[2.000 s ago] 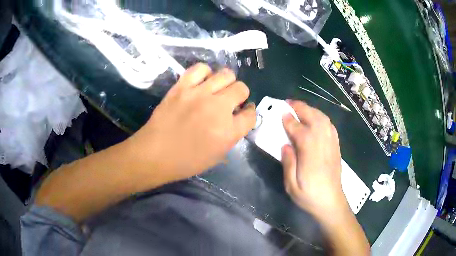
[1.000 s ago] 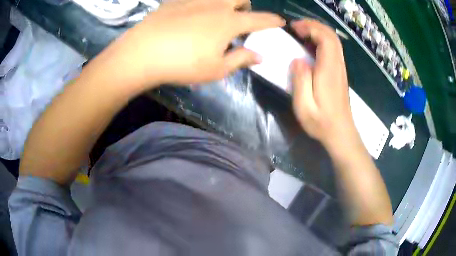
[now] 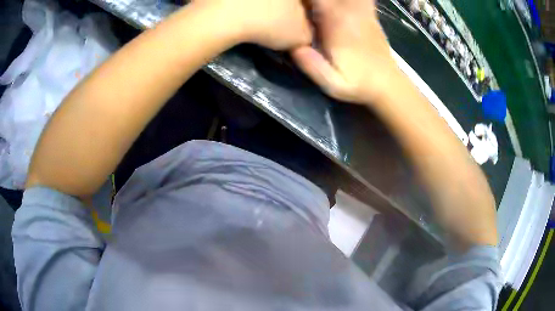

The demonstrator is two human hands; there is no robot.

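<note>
A long white plastic bar, like a top cover [image 3: 433, 98], shows as a narrow strip along the far side of my right forearm. Its near end lies by a white crumpled lump. My left hand [image 3: 277, 23] and my right hand [image 3: 348, 51] meet at the top edge of the picture, with the fingers partly cut off and blurred. My right thumb points towards my left hand. Whatever is between the hands is hidden. The wired base [image 3: 447, 37], open and crowded with parts, lies beyond the bar, cut off at the top.
A blue cup or lid [image 3: 494, 105] and the white crumpled lump [image 3: 484, 144] are at the right. The speckled rail [image 3: 514, 136] and green conveyor [image 3: 517, 79] run behind them. White wrapping [image 3: 45, 91] hangs at the left. The bench's near edge [image 3: 292, 121] crosses above my lap.
The view has tilted down, so the hands sit higher and the plug and bagged cord have left the picture. The hands have come together and now cover the bar's broad end.
</note>
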